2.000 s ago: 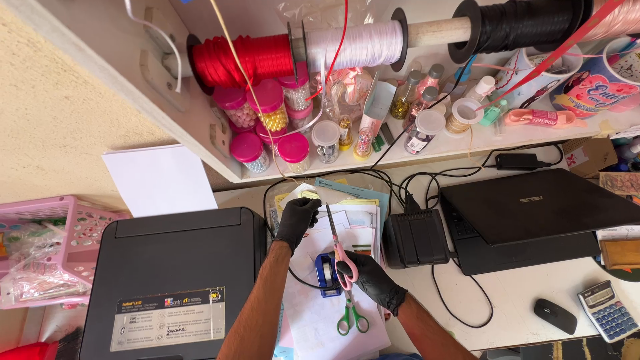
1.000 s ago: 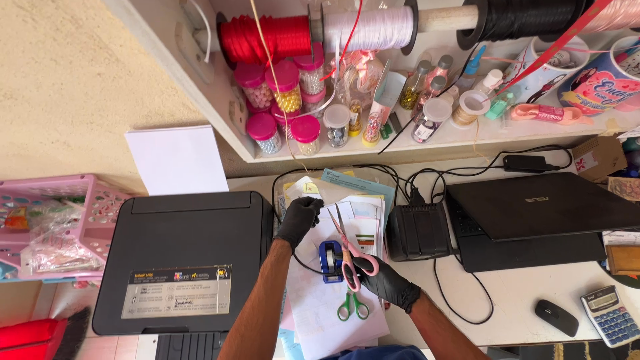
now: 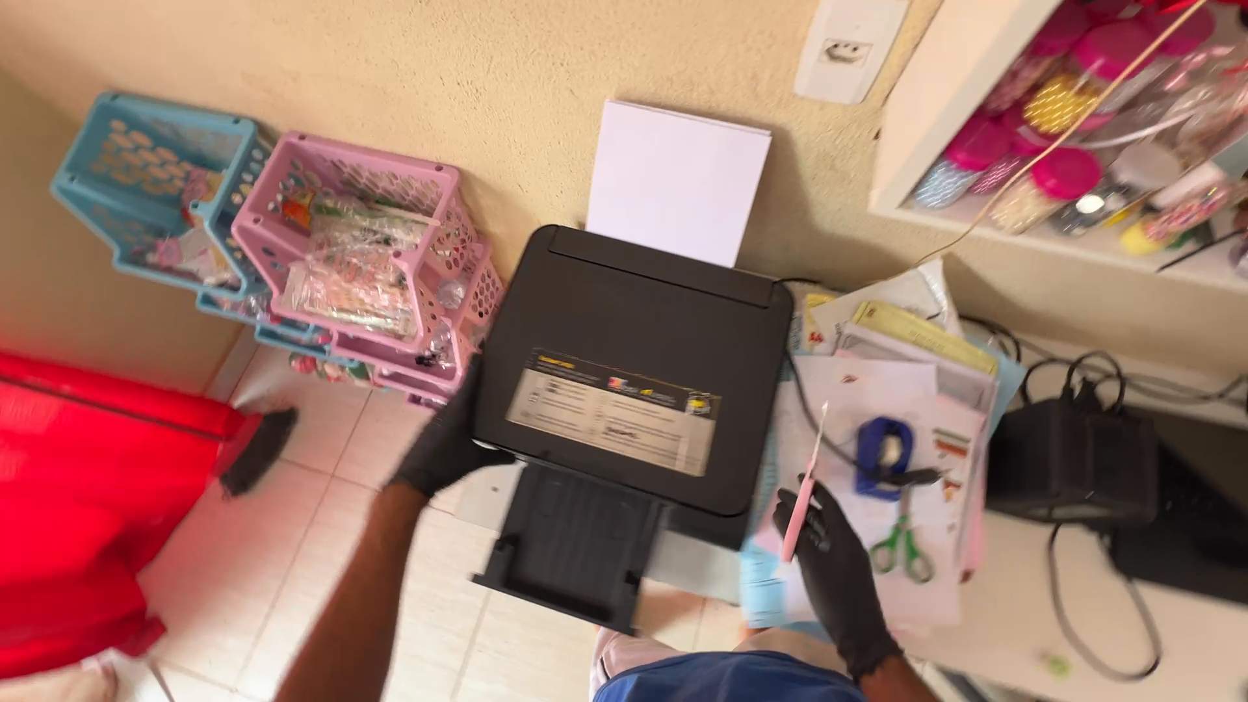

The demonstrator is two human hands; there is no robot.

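My left hand [image 3: 448,439], in a black glove, is at the left front corner of the black printer [image 3: 634,361]; its fingers are partly hidden beside the printer, and whether they grip it cannot be told. My right hand [image 3: 829,565], also gloved in black, holds pink-handled scissors [image 3: 801,517] over the papers on the desk, blades pointing up and seen nearly edge-on. Green-handled scissors [image 3: 904,551] lie on the papers [image 3: 868,390] right of that hand, below a blue tape dispenser [image 3: 883,458]. White paper [image 3: 678,185] stands in the printer's rear feed.
Pink baskets [image 3: 361,244] and blue baskets [image 3: 166,195] with wrapped items stand left of the printer. Its output tray [image 3: 575,546] juts out in front. A black box [image 3: 1071,458] with cables stands at right. A shelf [image 3: 1053,244] of jars overhangs the desk. Red cloth [image 3: 97,507] is at far left.
The view has swung left. My left hand has moved from the papers to the printer's left front corner. The pink scissors, open before, now appear edge-on in my right hand.
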